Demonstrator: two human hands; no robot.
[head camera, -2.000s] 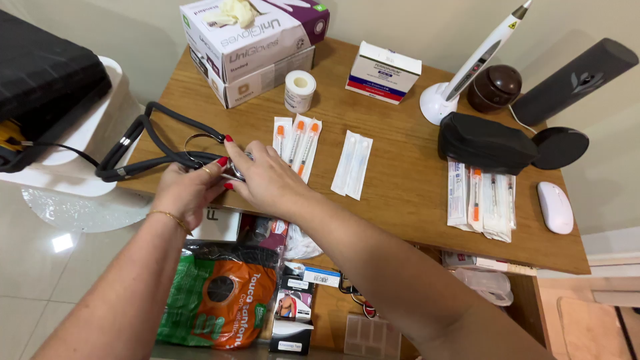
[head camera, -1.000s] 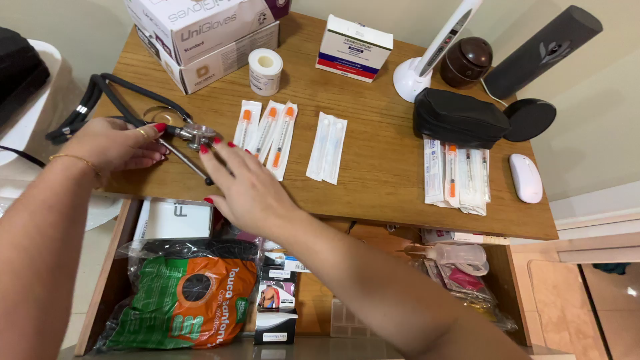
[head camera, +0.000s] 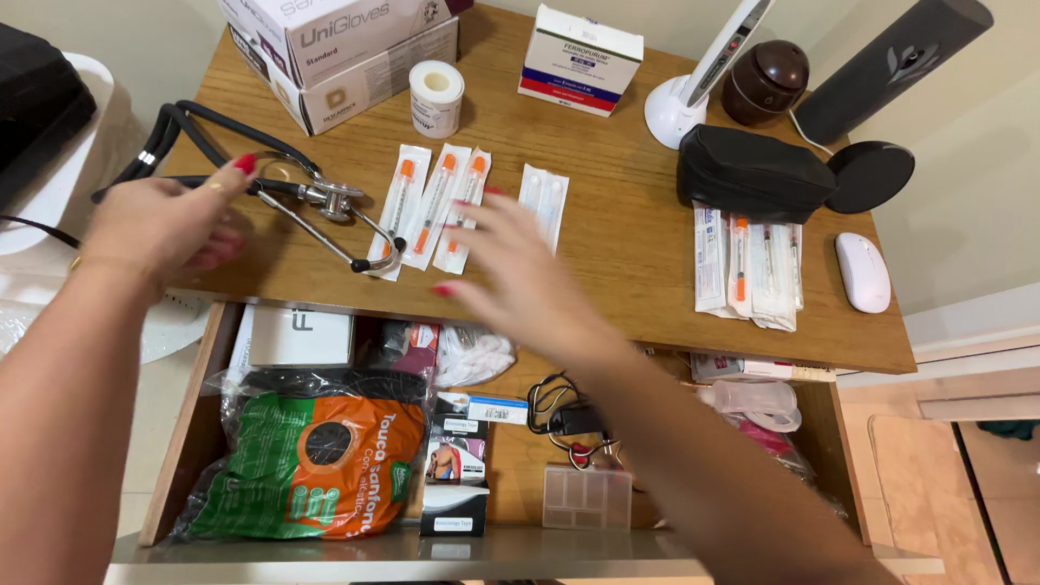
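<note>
A black stethoscope (head camera: 331, 199) lies on the wooden tabletop, its metal ear tubes reaching over the leftmost of several packaged syringes with orange caps (head camera: 436, 207). My left hand (head camera: 166, 219), blurred, is over the stethoscope's tubing at the left, fingers apart; whether it touches the tubing is unclear. My right hand (head camera: 520, 276), blurred too, hovers with spread fingers at the right edge of the syringes and holds nothing. Just beyond it lies a white packet of swabs (head camera: 543, 203). A roll of white tape (head camera: 436, 97) stands behind the syringes.
Glove boxes (head camera: 366, 73), a medicine box (head camera: 580, 61), a white lamp (head camera: 678, 114) and a black pouch (head camera: 751, 175) over more syringe packs stand behind. A white mouse (head camera: 863, 272) is at right. The open drawer below holds a bagged cap pack (head camera: 313, 463), tape boxes and a plastic organizer (head camera: 587, 497).
The stethoscope, earlier between both hands, now lies spread on the table with its ear tubes over a syringe packet. My right hand has moved away from it to the right.
</note>
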